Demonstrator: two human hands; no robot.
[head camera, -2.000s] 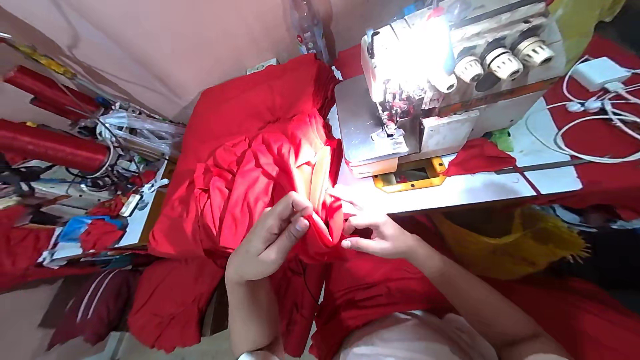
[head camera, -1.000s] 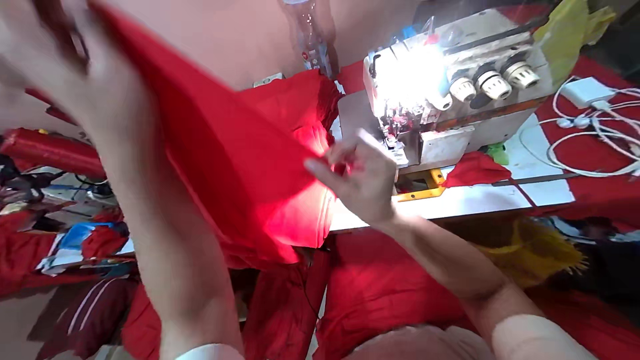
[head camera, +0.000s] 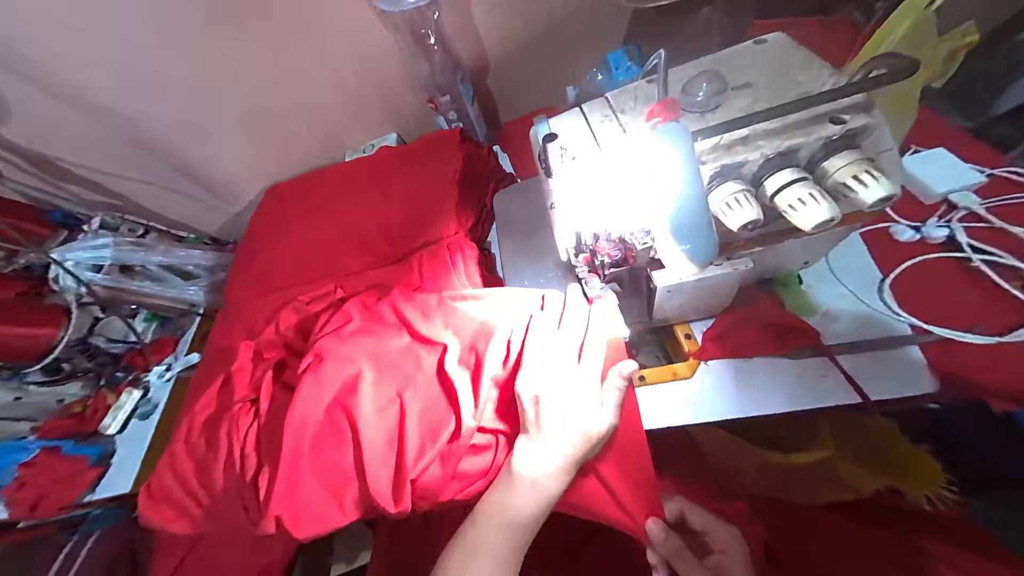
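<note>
Red fabric (head camera: 360, 400) lies bunched in front of an overlock sewing machine (head camera: 768, 136), its edge reaching the presser foot area (head camera: 596, 284) under a bright lamp glare. My left hand (head camera: 568, 376) rests flat on the cloth just before the needle area, fingers extended toward the machine. Lower down, my right hand (head camera: 692, 536) pinches the near corner of the same cloth between thumb and fingers, below the table edge. Glare hides the fabric edge by the foot.
A stack of folded red cloth (head camera: 360, 208) sits left of the machine. A plastic bottle (head camera: 456, 88) stands by the wall. White cables (head camera: 960, 256) coil at the right, near a red scrap (head camera: 756, 328). Another cluttered table (head camera: 152, 432) is at the far left.
My left hand has come down from the raised upper left onto the cloth by the machine. My right hand has moved down toward me. The lifted cloth now lies lowered at the machine.
</note>
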